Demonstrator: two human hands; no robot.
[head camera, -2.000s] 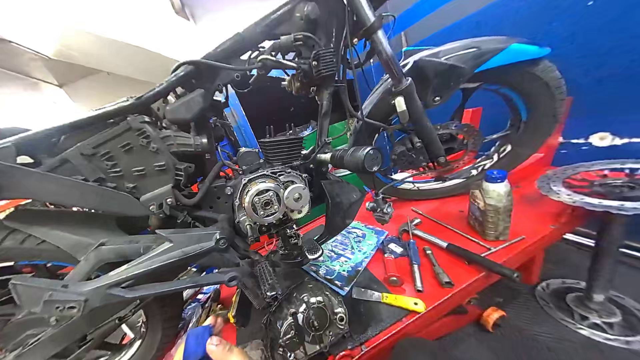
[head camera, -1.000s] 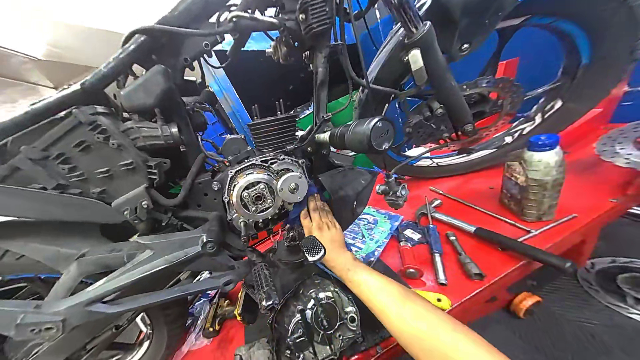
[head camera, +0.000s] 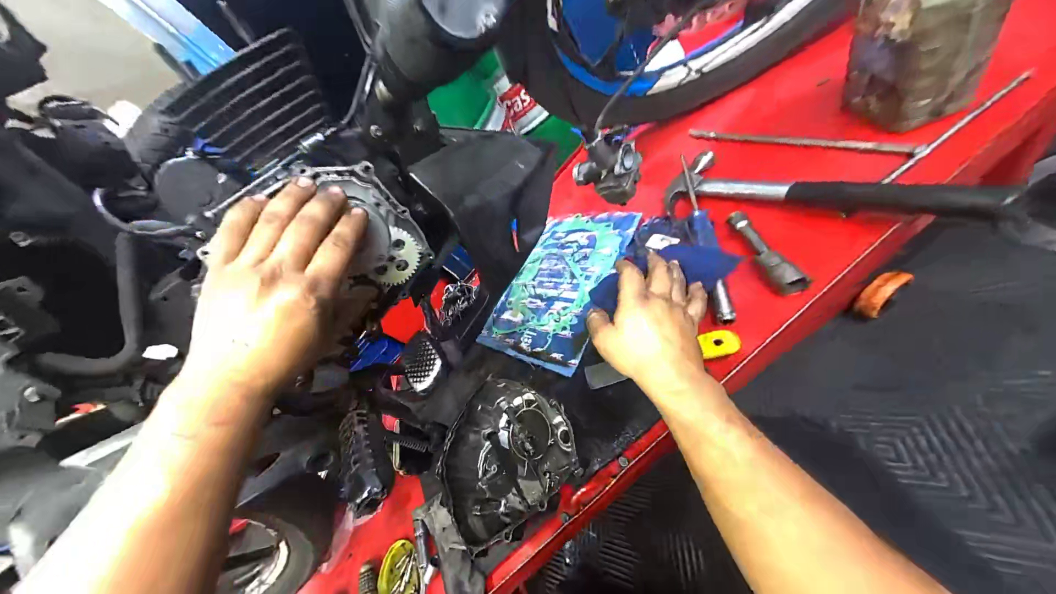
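My left hand (head camera: 276, 256) lies spread over the open side of a motorcycle engine, its fingertips on the clutch area; no held object shows. A toothed gear (head camera: 400, 257) shows to the right of the fingers. On the red bench my right hand (head camera: 656, 318) rests on a blue cloth (head camera: 701, 268), fingers over its near edge. Left of that hand lies a gasket set in a blue printed package (head camera: 557, 289). A screwdriver (head camera: 700, 223) is partly under the cloth. The engine side cover (head camera: 516, 454) lies below, nearer me.
A hammer (head camera: 858, 196), a socket tool (head camera: 769, 256), a T-handle bar (head camera: 808, 143), a carburetor (head camera: 610, 169) and a dirty plastic bottle (head camera: 924, 62) are on the red bench (head camera: 841, 289). A yellow-handled scraper (head camera: 718, 344) lies near its edge. An orange ring (head camera: 883, 294) is beyond the edge.
My right hand has moved from beside the engine's gear to the tools, with the blue cloth now there. My left hand has come onto the engine. The view is much closer.
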